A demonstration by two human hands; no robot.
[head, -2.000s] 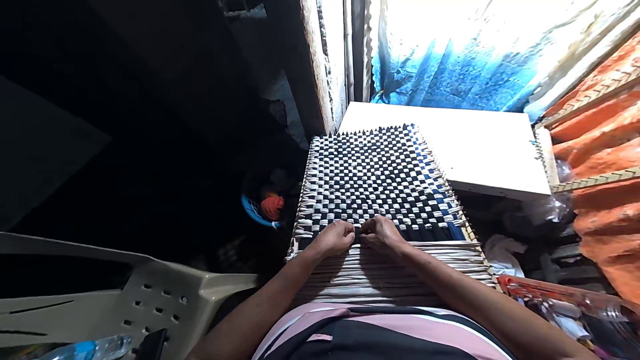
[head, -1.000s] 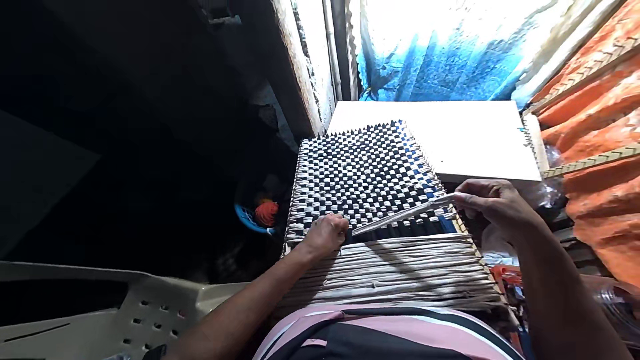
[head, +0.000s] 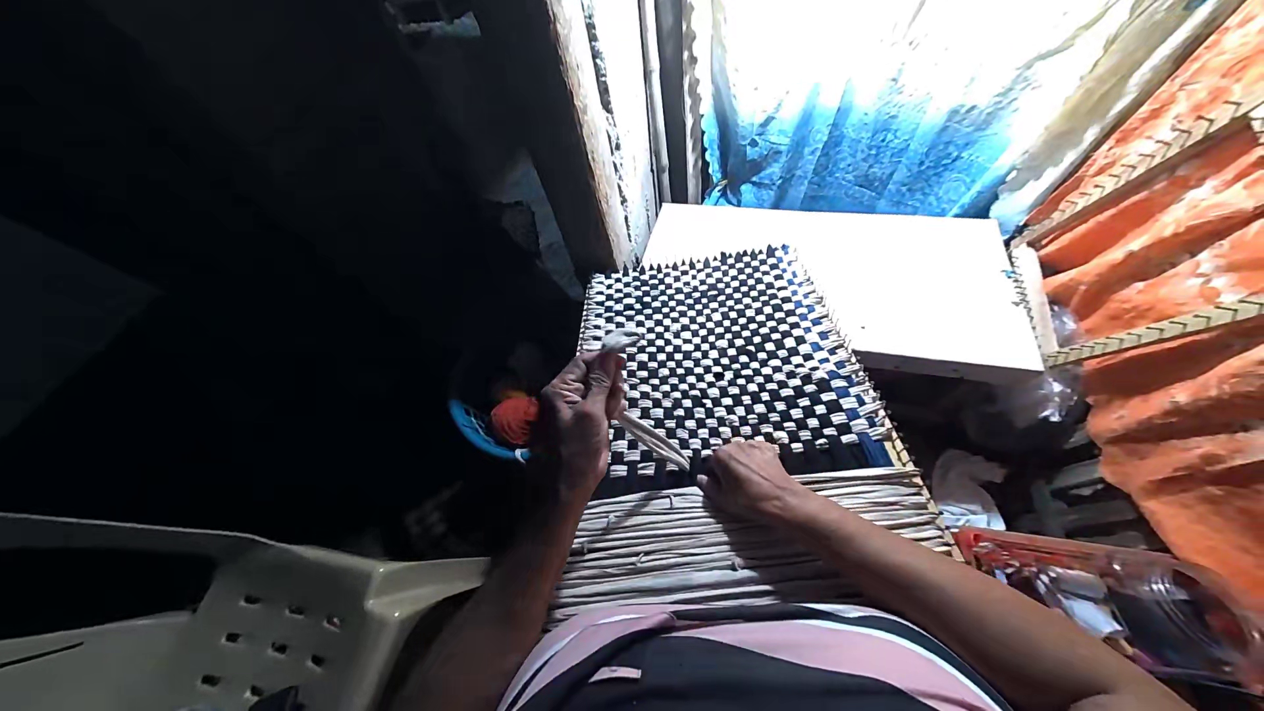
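A black-and-white checkered weaving (head: 721, 346) of fabric strips is stretched on a frame with nails along its edges. Pale unwoven strips (head: 691, 553) lie across the near part, by my lap. My left hand (head: 585, 400) is raised over the weaving's left edge, closed on a pale fabric strip (head: 654, 440) whose end sticks up above the fingers. This strip runs down to the border between the checks and the loose strips. There my right hand (head: 749, 478) rests with bent fingers on the weave; whether it grips a strip is hidden.
Beyond the frame stands a white board or tabletop (head: 918, 286). Left of it is a blue basket (head: 484, 434) with an orange ball of yarn (head: 515, 420). A plastic chair (head: 296, 612) is at lower left, a red-edged clear container (head: 1106, 592) at lower right. Nail-studded wooden strips (head: 1165, 331) lean against orange cloth.
My left hand has risen from the weave to the left with a pale strip in it. My right hand, earlier raised at the right holding a strip, is down on the weave.
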